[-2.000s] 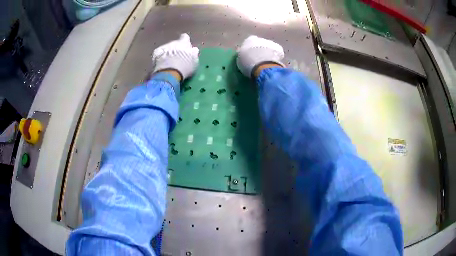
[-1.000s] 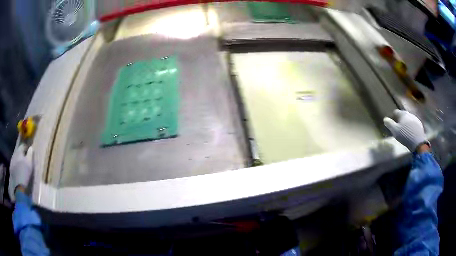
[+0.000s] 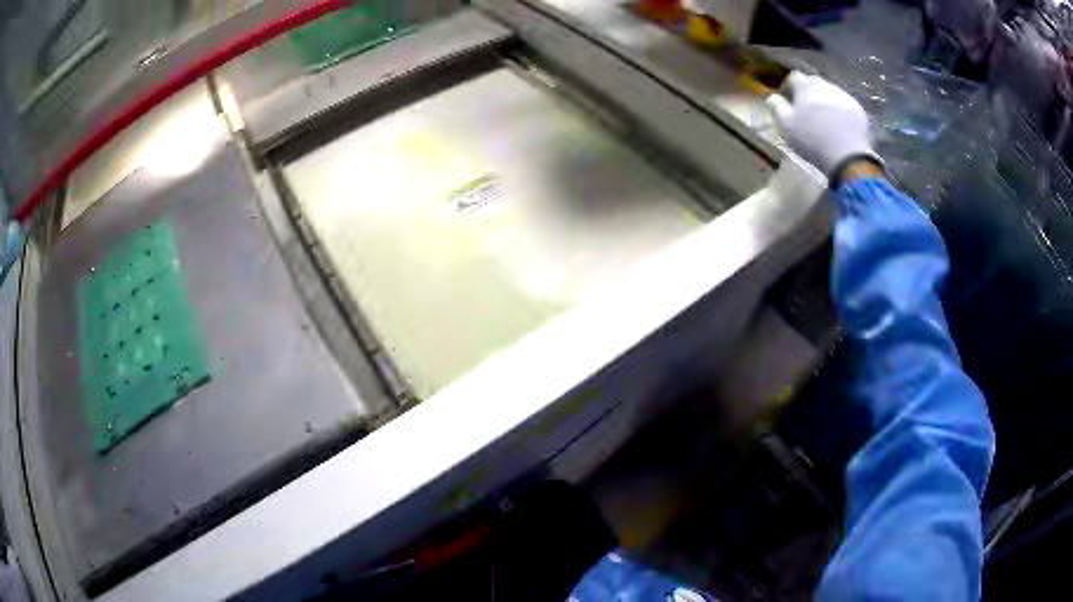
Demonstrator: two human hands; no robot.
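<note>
The green fixture plate point(image 3: 144, 335), with rows of small dark holes and lighter patches, lies on the grey metal table point(image 3: 265, 353) at the left. My right hand point(image 3: 826, 124), in a white glove, is at the machine's right side, beside yellow and dark parts point(image 3: 762, 75). Its fingers are bent, and whether they touch or hold anything is unclear. My left hand cannot be made out; only a small pale blur shows at the bottom left edge.
A pale panel with a warning label point(image 3: 477, 194) lies right of the table. The white front edge point(image 3: 506, 406) crosses diagonally. A red-edged cover point(image 3: 177, 100) is at upper left. Another green plate point(image 3: 353, 33) is at the back. Red and yellow parts point(image 3: 704, 28) sit on the right side.
My hands left the fixture plate and went to the machine's sides. The view then swung right, and my left hand dropped out of clear view. The metal table with the plate now sits farther back.
</note>
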